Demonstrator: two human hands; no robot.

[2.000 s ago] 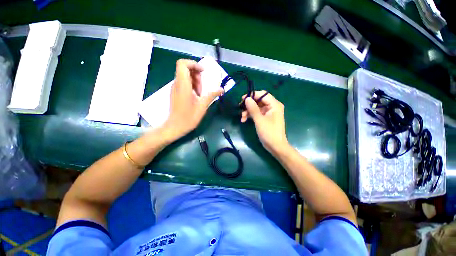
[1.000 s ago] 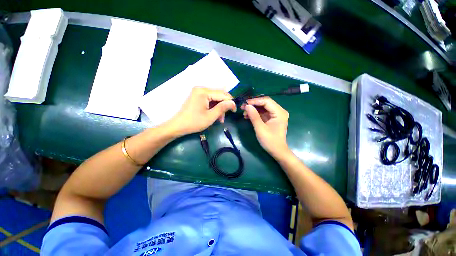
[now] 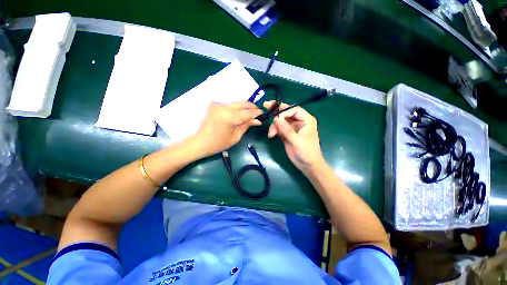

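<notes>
My left hand (image 3: 230,123) and my right hand (image 3: 293,129) are bare and close together over the green bench. Both pinch a black cable (image 3: 273,89), partly coiled between the fingers. One plug points up and another points right towards the rail. A second black cable (image 3: 251,180), coiled in a ring with both plugs up, lies on the bench below my hands. A white card (image 3: 200,100) lies tilted beside and partly under my left hand.
White cards (image 3: 137,80) and a thicker white stack (image 3: 41,67) lie at left. A translucent tray (image 3: 425,203) of black coiled cables stands at right. A pale rail (image 3: 356,93) borders the belt, where a printed box (image 3: 253,14) lies. Clear plastic (image 3: 19,161) is far left.
The printed box on the belt has moved left. The held cable has turned in my fingers, and one plug now points up by the rail. My hands have stayed nearly in place.
</notes>
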